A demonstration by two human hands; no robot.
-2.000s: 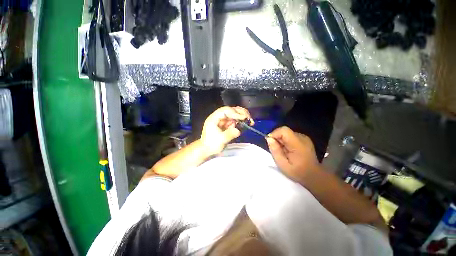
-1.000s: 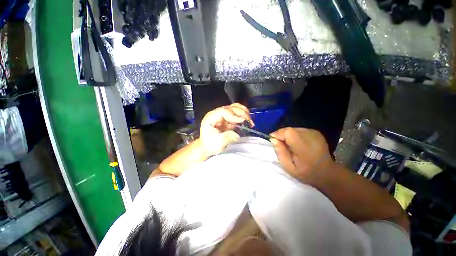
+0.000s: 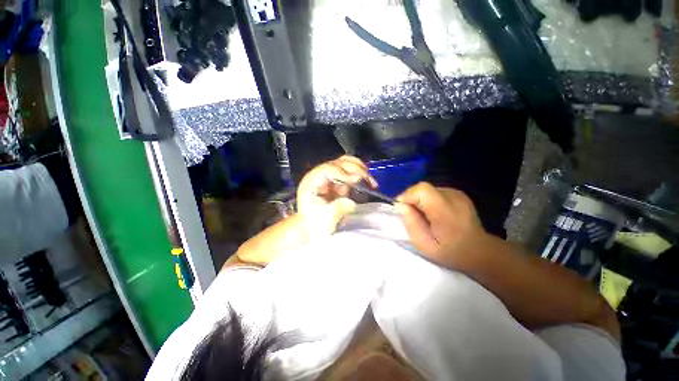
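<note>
My left hand (image 3: 327, 195) is above my lap, its fingers closed around a small dark fitting that they mostly hide. My right hand (image 3: 441, 223) pinches one end of a thin dark grey rod (image 3: 378, 195). The rod's other end meets the fingers of my left hand; the contact point is too small and blurred to tell. A long black lock panel (image 3: 281, 74) lies on the bubble-wrapped bench, its near end at the edge.
Open pliers (image 3: 418, 59) and a dark green electric screwdriver (image 3: 525, 67) lie on the bench, the screwdriver's nose past the edge. Black parts (image 3: 202, 37) are heaped left, near black frames (image 3: 141, 89). A green conveyor (image 3: 112, 186) runs left, with a yellow-and-blue-green-handled tool (image 3: 181, 269).
The camera view has shifted, so the bench things sit differently in the picture. Both hands keep their hold, and the rod's angle has changed slightly.
</note>
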